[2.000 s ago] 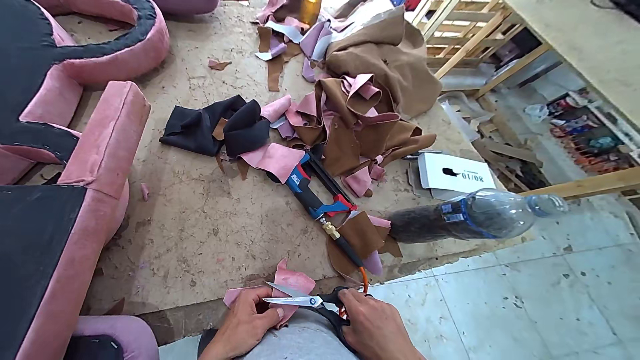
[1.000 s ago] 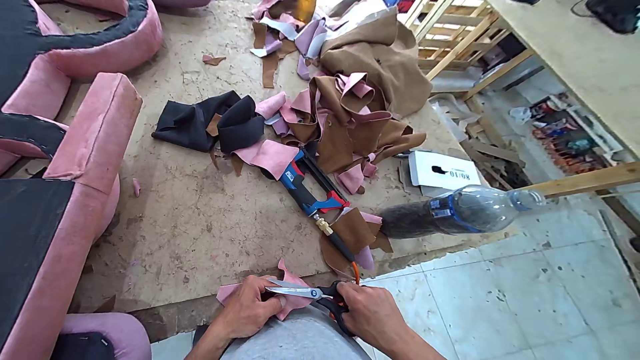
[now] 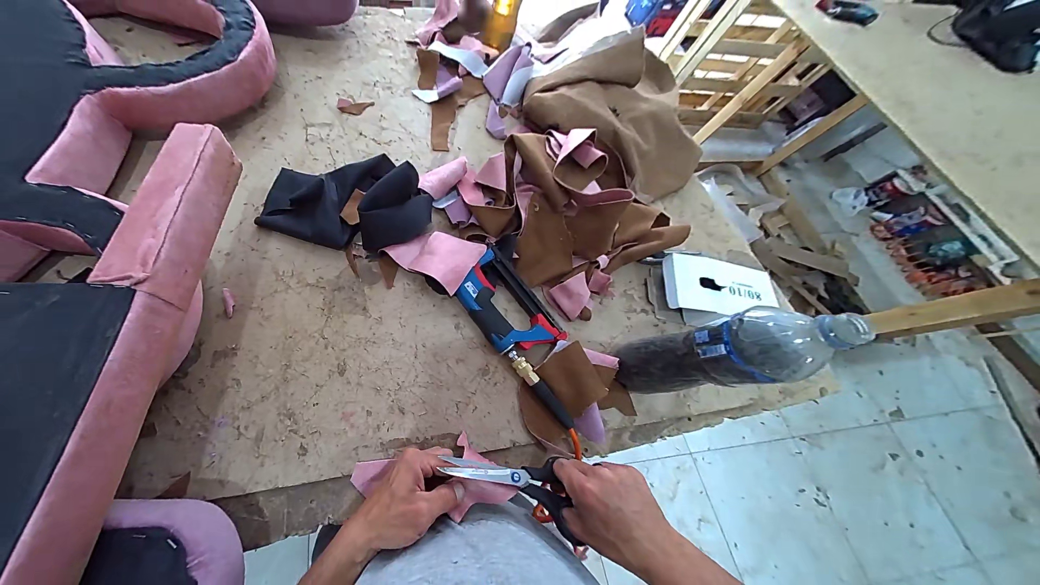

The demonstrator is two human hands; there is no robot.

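Note:
Near the table's front edge, my left hand (image 3: 409,502) grips a pink fabric scrap (image 3: 479,490) between thumb and fingers. My right hand (image 3: 609,504) is on the black handles of a pair of scissors (image 3: 497,474), whose blades point left across the scrap, with the tips at my left hand. The blades look slightly parted. Just beyond lies a blue and red pneumatic stapler (image 3: 494,313) with a brass fitting and an orange hose. Brown and pink fabric offcuts (image 3: 569,219) are heaped behind it, and folded black fabric (image 3: 325,199) lies to the left.
Pink upholstered furniture parts (image 3: 154,244) with black backing fill the left side. A plastic bottle (image 3: 731,349) with dark contents lies on its side at the right, by a white box (image 3: 715,284). Wooden frames (image 3: 747,89) and another tabletop (image 3: 951,97) stand beyond; tiled floor (image 3: 812,479) shows below right.
Both hands stay close together at the pink scrap. The scissor blades, clearly spread two seconds ago, are now nearer together.

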